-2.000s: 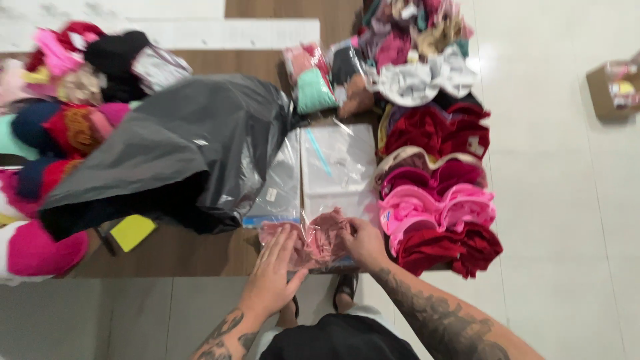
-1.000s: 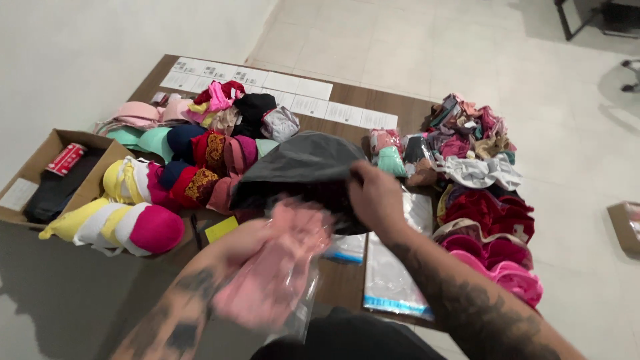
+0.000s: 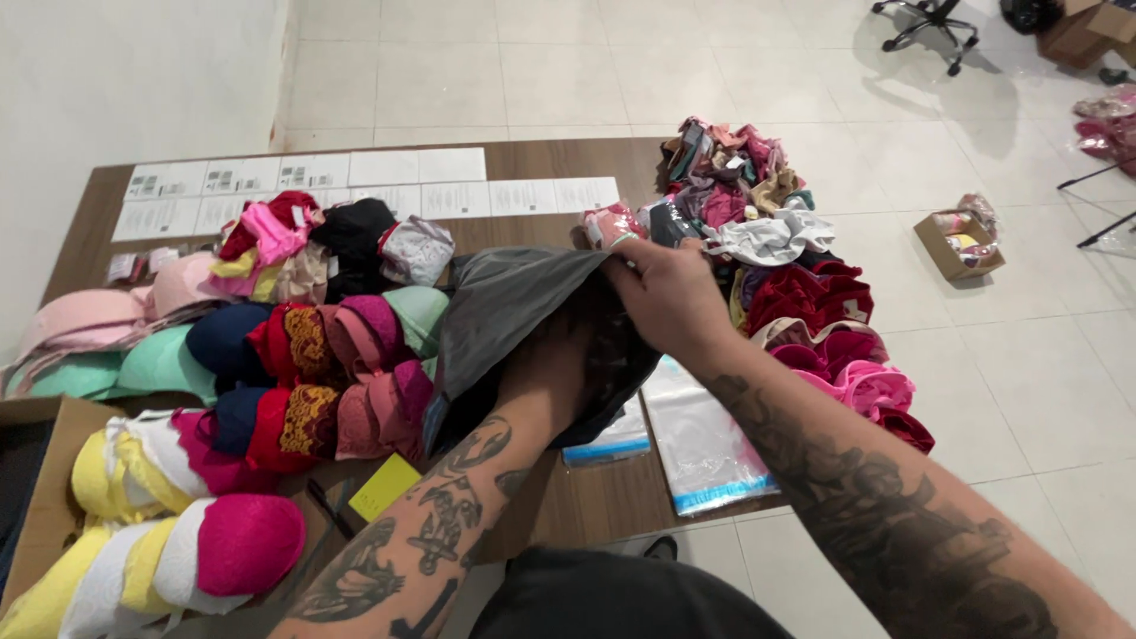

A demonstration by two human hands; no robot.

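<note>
A dark grey plastic bag point(image 3: 515, 293) is held up over the table with its mouth towards me. My right hand point(image 3: 670, 297) grips the upper right rim of the bag. My left hand point(image 3: 555, 355) is inside the mouth, its fingers hidden in the dark interior, so what they hold cannot be seen. Beneath and right of the bag lie clear plastic sleeves point(image 3: 701, 435) with blue strips. Rows of padded bras point(image 3: 302, 342) stand left of the bag. A packed pink garment point(image 3: 612, 224) lies just behind my right hand.
Papers point(image 3: 453, 200) line the table's back edge. A cardboard box point(image 3: 67, 479) stands at left, near a yellow sticky note point(image 3: 384, 486) and a pen point(image 3: 328, 508). Red and pink bras point(image 3: 808, 302) and piled underwear point(image 3: 728, 169) fill the right edge. A small box point(image 3: 958, 241) is on the floor.
Two seconds ago both hands were on a clear-bagged pink garment at the front edge. One second ago my left hand held it beside the grey bag; now that hand is inside the bag.
</note>
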